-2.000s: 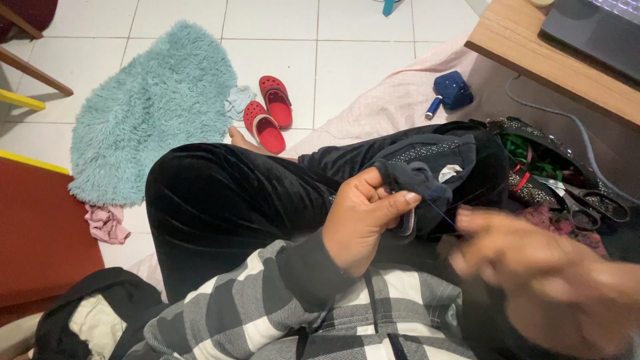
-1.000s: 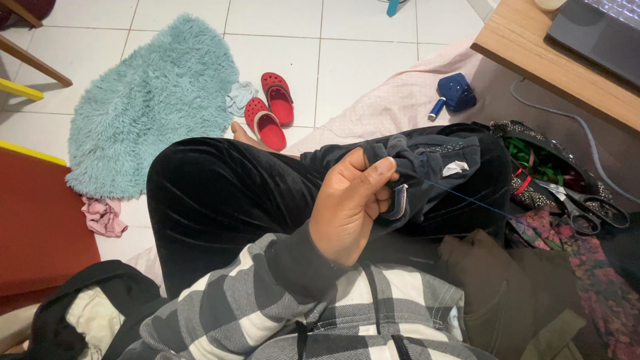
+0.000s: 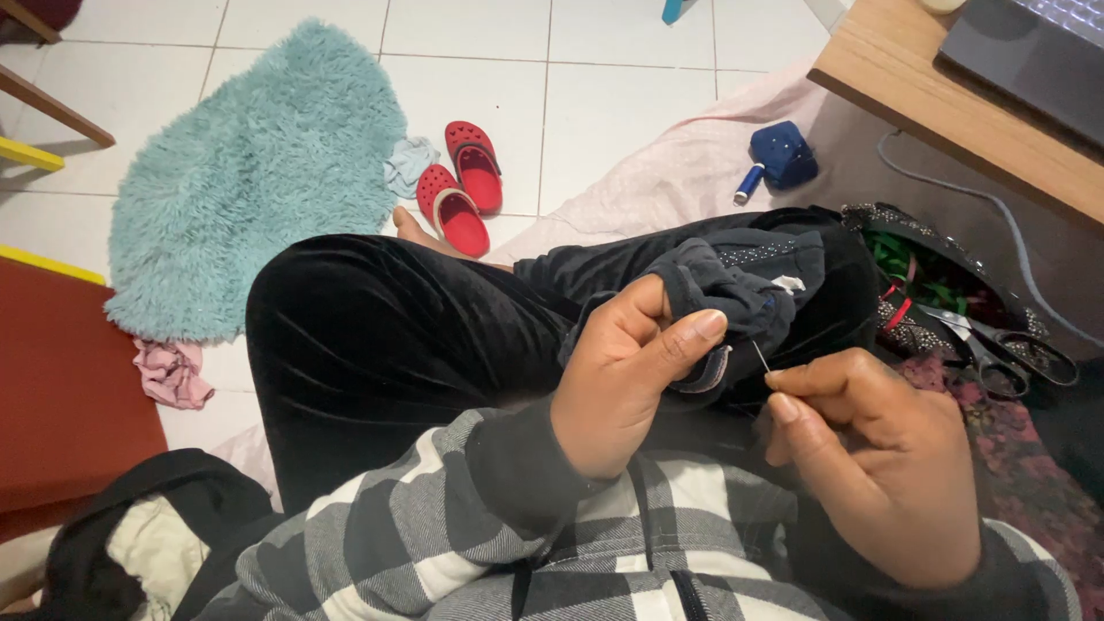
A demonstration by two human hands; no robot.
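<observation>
A dark fabric garment (image 3: 742,285) with small white dots and a whitish label lies bunched over my lap. My left hand (image 3: 634,366) pinches a fold of it between thumb and fingers. Just right of the cloth, a thin sewing needle (image 3: 760,356) sticks out from the thumb and fingertips of my right hand (image 3: 871,457), its far end close to the fabric. The thread is hard to make out. A blue thread spool (image 3: 749,185) lies beside a dark blue pincushion (image 3: 783,155) with pins, beyond my knee.
Scissors (image 3: 987,349) rest on an open beaded bag (image 3: 914,250) at the right. A wooden table (image 3: 957,103) bearing a laptop (image 3: 1026,69) juts in above a grey cable (image 3: 983,191). Red clogs (image 3: 466,194) and a fluffy turquoise rug (image 3: 259,181) are on the tiled floor.
My right hand, blurred two seconds ago and out of sight one second ago, is back beside the cloth with the needle. The blue thread stretched rightward one second ago no longer shows that way.
</observation>
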